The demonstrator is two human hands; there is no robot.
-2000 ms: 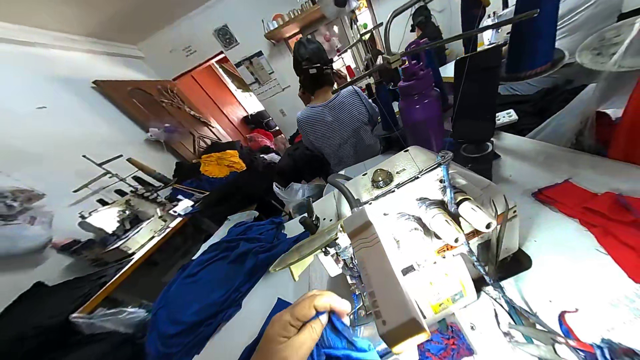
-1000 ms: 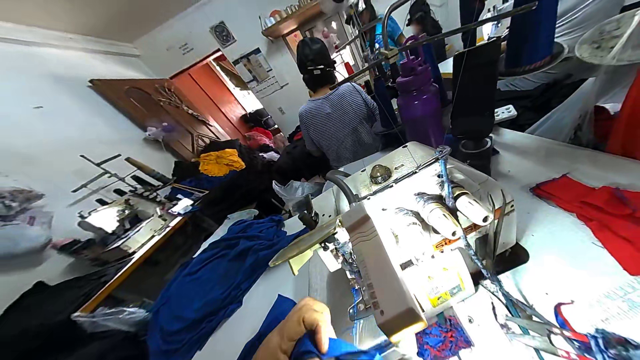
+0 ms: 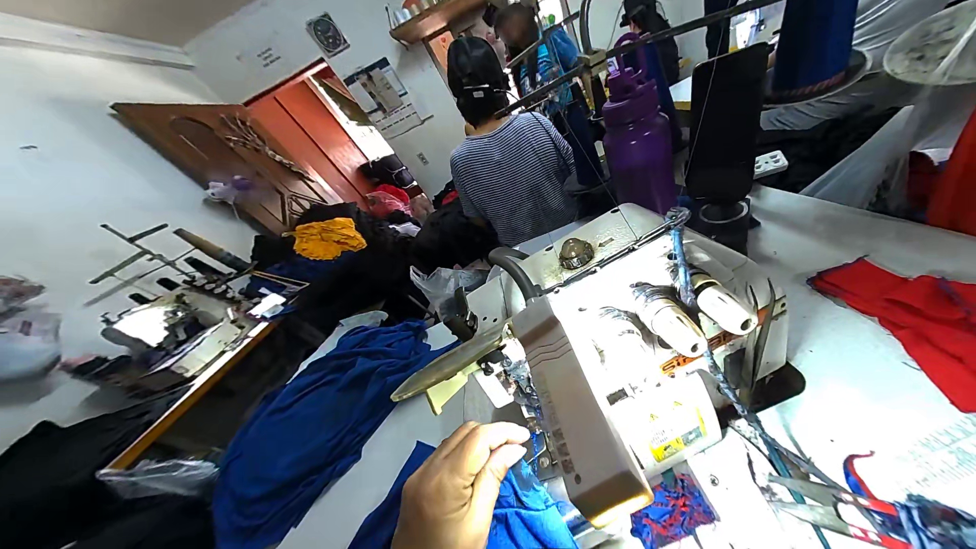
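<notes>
My left hand point(image 3: 465, 484) is at the bottom centre, thumb and index finger brought together beside the needle area of a white overlock sewing machine point(image 3: 595, 328). Whether anything is pinched between the fingertips cannot be told. Blue fabric point(image 3: 526, 507) lies under and beside the hand, at the machine's front end. My right hand is not in view. More blue fabric point(image 3: 320, 427) is heaped left of the machine. Thread cones or tubes point(image 3: 671, 320) and a twisted thread bundle point(image 3: 720, 381) rest on the machine. A scrap of blue and red fabric point(image 3: 671, 511) lies below it.
Thread snips point(image 3: 831, 507) lie at lower right, red fabric point(image 3: 907, 313) on the table's right side. A purple bottle point(image 3: 639, 145) and a phone on a stand point(image 3: 728, 122) stand behind the machine. A person in a striped top point(image 3: 511, 171) is beyond. Another sewing machine point(image 3: 175, 328) stands left.
My left hand, low in the frame a second ago, has moved up toward the needle area. Two seconds ago it was pinching the blue fabric. Another person has come into sight behind the striped top.
</notes>
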